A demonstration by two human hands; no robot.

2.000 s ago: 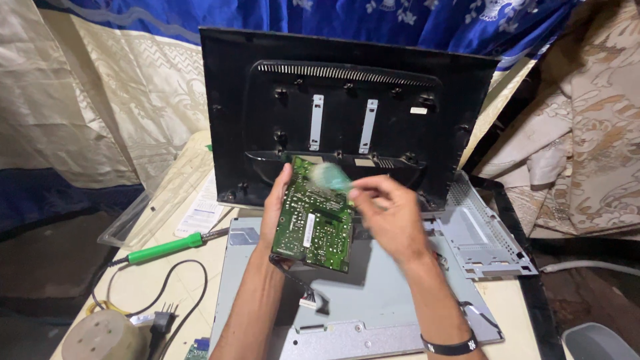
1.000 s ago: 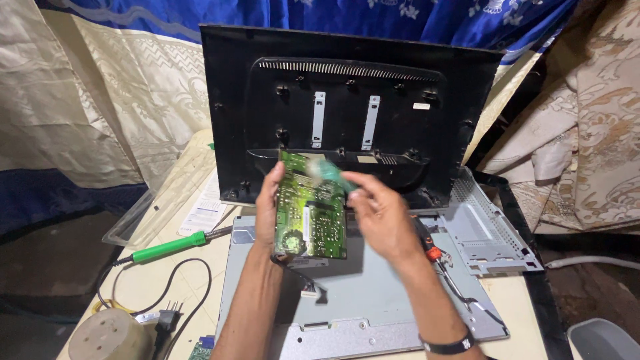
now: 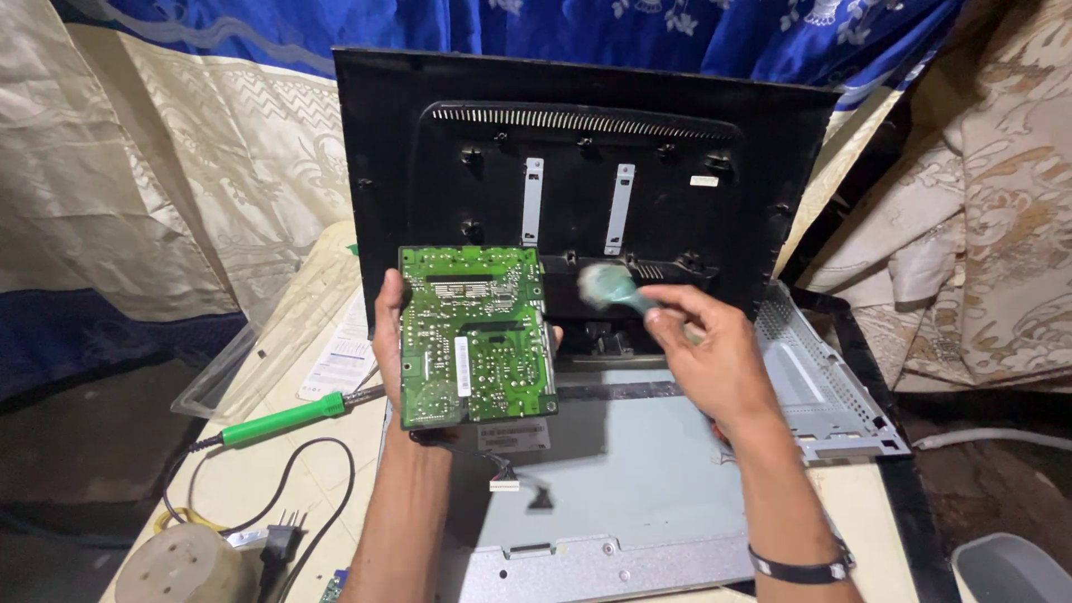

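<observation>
My left hand (image 3: 392,322) grips a green printed circuit board (image 3: 494,368) by its side edges, with the soldered face toward me. A cable with a white connector (image 3: 504,485) hangs from the board's lower edge. To the right, my right hand (image 3: 712,343) holds a brush (image 3: 615,289) with a teal handle and pale bristles, apart from the board; the brush is slightly blurred. Below both hands lies a grey metal display panel (image 3: 636,486). Behind them a black plastic monitor back cover (image 3: 670,201) stands upright, with two metal strips on it.
A green soldering iron (image 3: 285,420) lies at left, beside a printed paper (image 3: 339,356) and a clear plastic tray (image 3: 226,368). A round socket block (image 3: 186,565) and a black plug (image 3: 280,540) are nearer. A perforated metal bracket (image 3: 825,385) lies at right.
The brush in my right hand was over the upper part of the board; it is now off to the board's right. The board now faces the view more squarely.
</observation>
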